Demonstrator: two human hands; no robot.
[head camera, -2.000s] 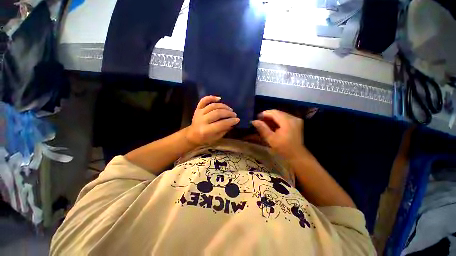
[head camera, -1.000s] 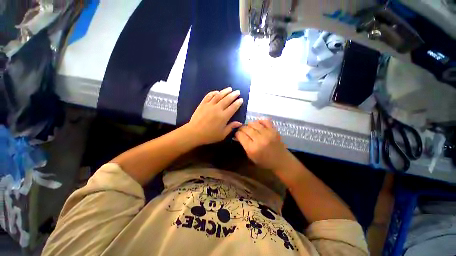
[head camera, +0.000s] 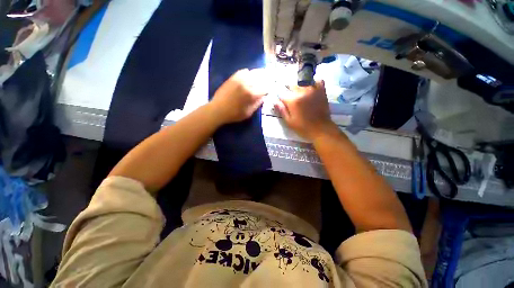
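Note:
A dark navy fabric panel (head camera: 242, 143) lies on the white machine table, its near end hanging over the front edge. My left hand (head camera: 239, 98) is on the panel, fingers curled at its right edge. My right hand (head camera: 305, 109) is just right of that edge, thumb and fingers close together below the presser foot (head camera: 287, 53). Lamp glare washes out the fingertips of both hands, so whether the right hand pinches anything is hidden. The white sewing machine head (head camera: 383, 28) is above and right of the hands. A long dark cut piece (head camera: 149, 84) lies left of the panel.
Pale scraps (head camera: 352, 81) and a black phone (head camera: 396, 98) lie right of the needle. Black-handled scissors (head camera: 445, 169) and a blue tool (head camera: 417, 177) lie at the right front edge. Dark cloth (head camera: 31, 118) hangs at left. A blue crate (head camera: 451, 242) stands lower right.
Both hands have moved forward from the table's front edge to beside the needle. The panel's near end now shows below the left hand. The view shows more of the machine head.

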